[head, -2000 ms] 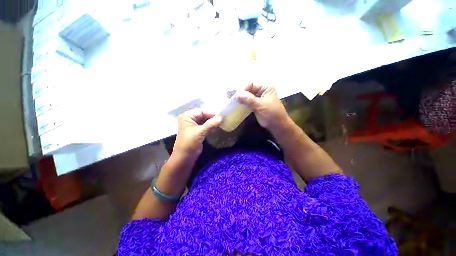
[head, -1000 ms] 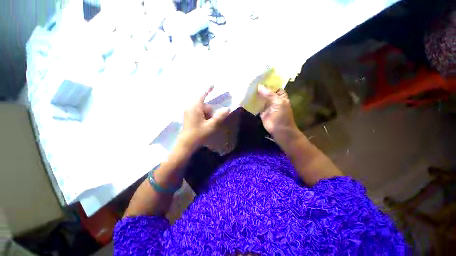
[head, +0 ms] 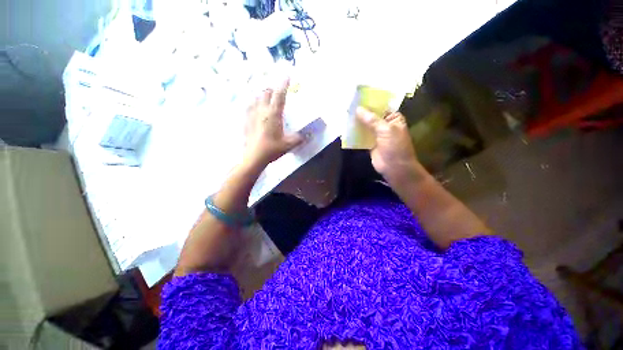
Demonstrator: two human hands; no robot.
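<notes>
My right hand (head: 393, 140) grips a flat yellow and white label sheet (head: 362, 126) between thumb and fingers, held at the table's front edge. My left hand (head: 268, 130) is over the table to its left, fingers spread and pointing away from me. A small white box (head: 312, 139) with a lilac-grey side lies by my left thumb, partly hidden by it. Whether the thumb presses on the box is unclear. The overexposed table hides fine detail around both hands.
A grey-white box (head: 125, 133) stands on the white table (head: 184, 198) at left. White units and black cables (head: 304, 31) lie in a heap at the back. A large brown carton (head: 54, 225) is left of the table. A red-orange stool (head: 567, 102) is at right.
Since two seconds ago my hands have parted; the label sheet is now only in my right hand. Since one second ago my left hand has moved forward with spread fingers. The view has shifted left.
</notes>
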